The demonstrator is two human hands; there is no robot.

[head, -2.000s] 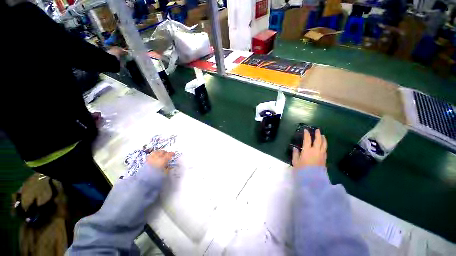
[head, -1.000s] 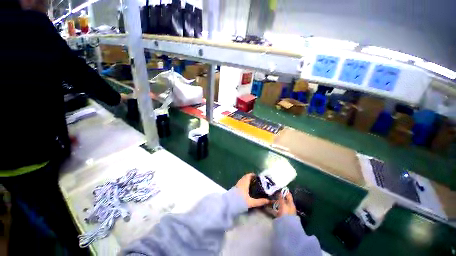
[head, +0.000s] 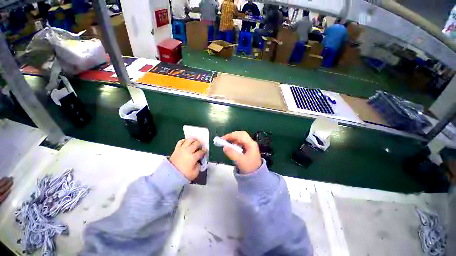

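Note:
My left hand (head: 188,158) holds a small black box with its white lid flap (head: 196,134) standing up, over the bench's far edge. My right hand (head: 244,151) is just right of it and holds a small white bundled cable (head: 225,144) between thumb and fingers. The cable is outside the box, near the flap. The inside of the held box is hidden by my left hand. A white-grey cable pile (head: 47,207) lies on the bench at left.
The green conveyor belt (head: 172,115) carries open black boxes at left (head: 139,122) and right (head: 306,152), and a dark block (head: 262,142) behind my right hand. A smaller cable pile (head: 431,233) lies far right. Metal posts stand at left. Another person's hand (head: 5,187) shows at the left edge.
The view has swung right. The box in my left hand is now more upright, and my right hand holds the cable beside its flap. Earlier, my left hand was at the cable pile.

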